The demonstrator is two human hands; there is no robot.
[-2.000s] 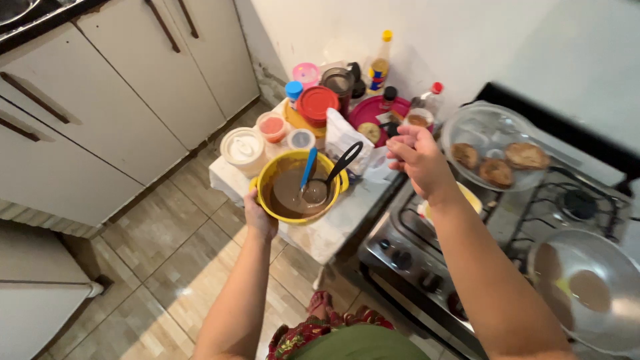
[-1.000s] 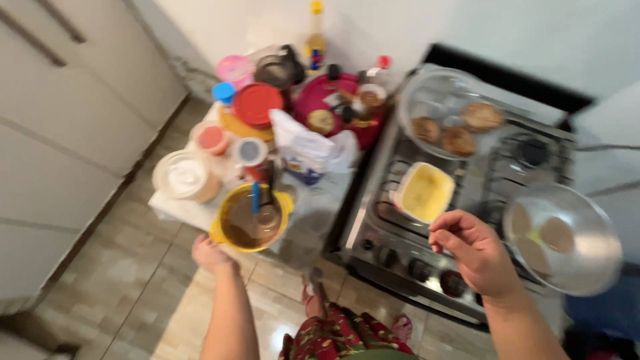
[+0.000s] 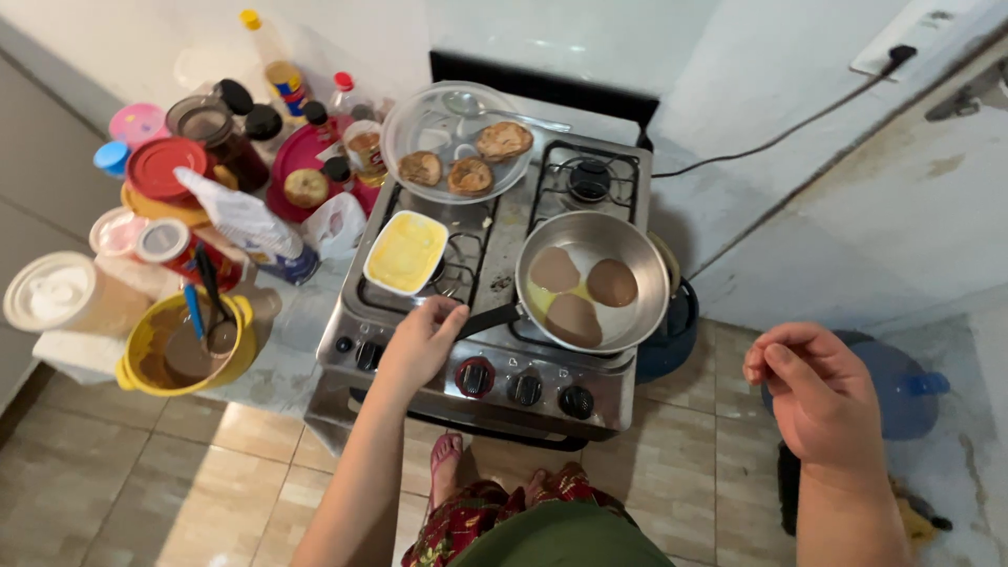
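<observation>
My left hand grips the end of the black handle of a metal frying pan, which sits on the front right burner. Three brown rounds of batter lie in the pan with some yellow fat. My right hand is raised to the right of the stove, its fingers curled together; nothing shows in it. Left of the pan stands a white tub of yellow spread. Behind the tub, a clear plate holds three browned pieces and a metal spoon.
A yellow bowl of brown batter with a black ladle and a blue-handled utensil stands on the side table. Jars, bottles and a white bag crowd behind it. A power cord runs along the wall. A blue water jug is at right.
My left hand has left the yellow bowl's rim and taken hold of the pan handle. My right hand has moved from in front of the stove to its right side. The view has swung right.
</observation>
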